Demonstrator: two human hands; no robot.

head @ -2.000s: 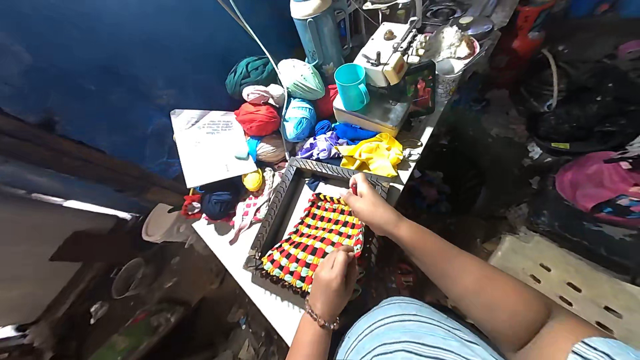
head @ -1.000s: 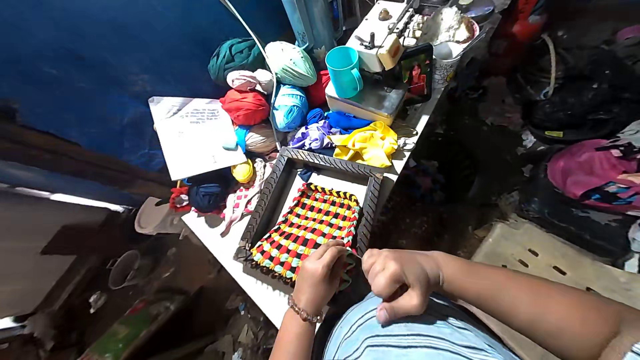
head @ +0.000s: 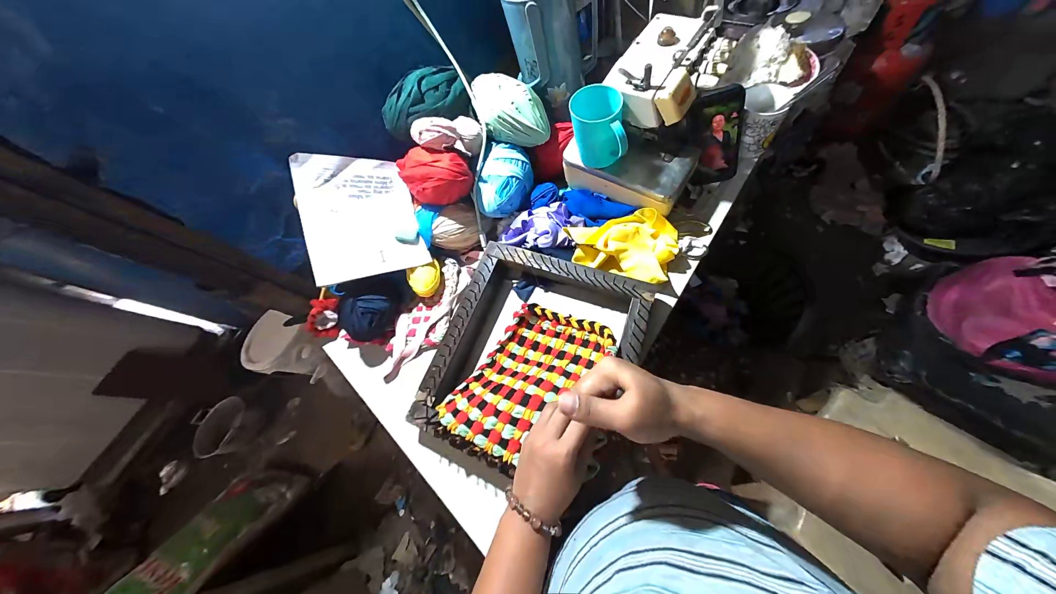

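Note:
A woven potholder-like mat of red, black, yellow and pale green fabric loops lies inside a dark wooden frame loom with notched edges. Along its top runs a braided black and yellow edge. My left hand, with a bead bracelet at the wrist, has its fingers closed on the mat's right lower edge. My right hand meets it there, fingers curled and thumb near the left fingertips. Whatever the right fingers pinch is too small or hidden to tell. Part of the mat's right edge is hidden by both hands.
Balls of fabric yarn, a written sheet of paper and yellow cloth crowd the white table behind the loom. A turquoise mug sits on a metal-lidded box, with a phone and paper cup nearby.
Two seconds ago my right hand was at the loom's upper right; a second ago it was low, right of my left hand. Now it touches the left hand at the mat's edge.

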